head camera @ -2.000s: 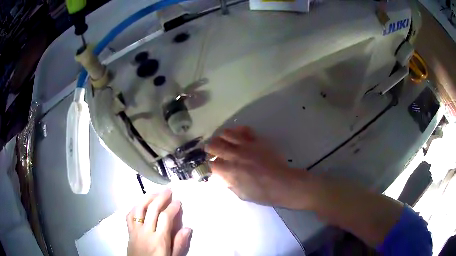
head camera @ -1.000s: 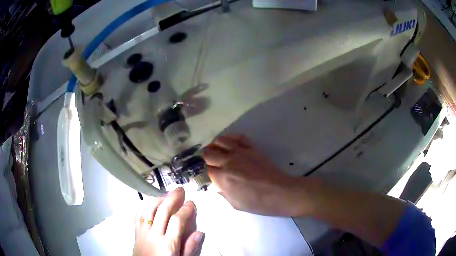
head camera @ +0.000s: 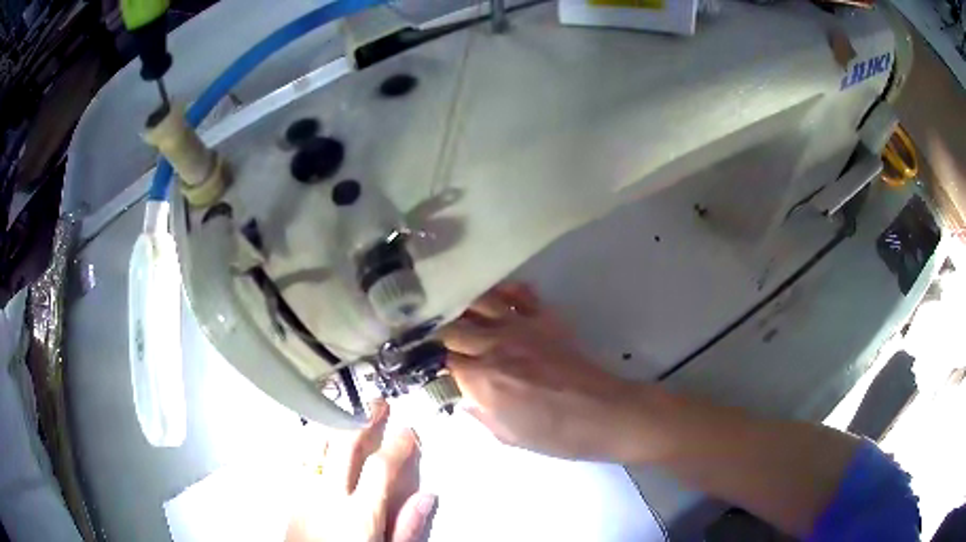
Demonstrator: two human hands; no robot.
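A large white fabric panel (head camera: pixel 530 492), washed out by the lamp, lies on the bed under the head of the cream JUKI sewing machine (head camera: pixel 593 116). My left hand (head camera: pixel 371 476) lies on the panel in front of the needle area, fingertips close to the presser foot (head camera: pixel 387 376); glare hides part of it. My right hand (head camera: pixel 519 371) is at the right of the presser foot, fingers partly behind the head parts. Whether its fingertips pinch fabric is hidden. The tension dial (head camera: pixel 394 286) is above.
A white elongated holder (head camera: pixel 157 339) hangs left of the head, below a blue tube (head camera: pixel 249 74). A green-and-black screwdriver (head camera: pixel 150 42) stands upper left. Yellow-orange scissors (head camera: pixel 899 156) lie behind the machine's right end. A white box (head camera: pixel 630 15) sits on top. A dark pad (head camera: pixel 908 244) is at right.
My left hand has moved slightly up and right toward the presser foot. My right hand has shifted slightly right and down in view. The camera view has shifted a little.
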